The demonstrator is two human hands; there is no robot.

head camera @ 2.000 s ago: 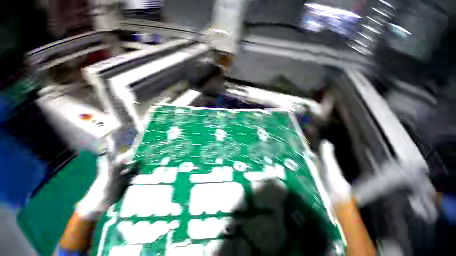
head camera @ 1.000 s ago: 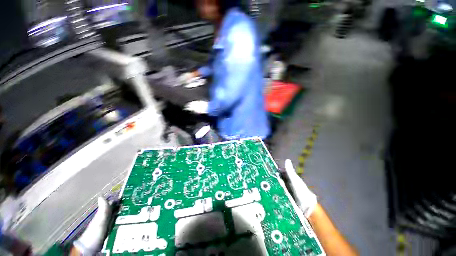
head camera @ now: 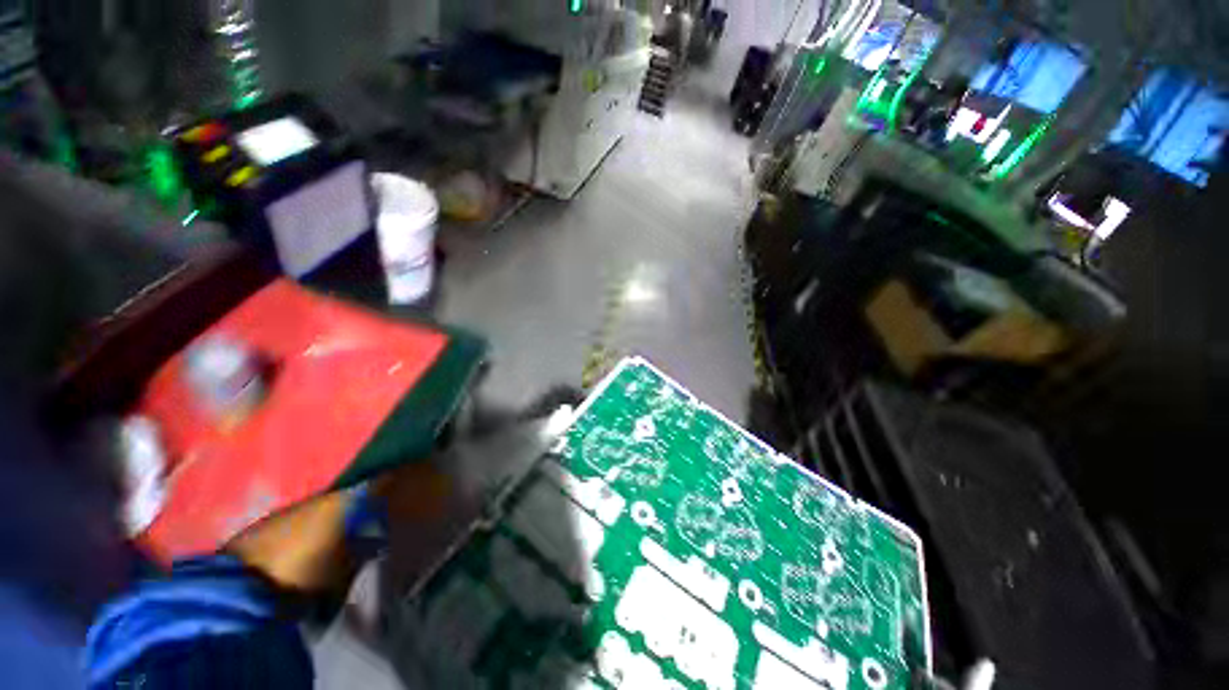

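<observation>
A large green circuit board [head camera: 728, 539] with white patches and ring-marked holes is held up at the lower centre and right. It is turned, with one corner pointing up and away, and a shadow covers its left part. My right hand [head camera: 981, 674] shows only as a small white-gloved piece at the board's lower right edge, cut off by the frame. My left hand [head camera: 559, 421] seems to show as a small blurred white glove tip at the board's left edge. The rest of it is hidden.
A person's blue sleeve [head camera: 202, 627] and bare forearm are close at the lower left. Beside them is a red-topped table [head camera: 357, 384] with a green edge. Further off stand a white bucket [head camera: 406, 236] and a floor aisle [head camera: 539, 290]. Black racks [head camera: 984, 526] line the right side.
The view has swung right and along the aisle, away from the white-framed machine. The board has come along and now sits further right, turned. The red-topped table and a blue sleeve are now close at left.
</observation>
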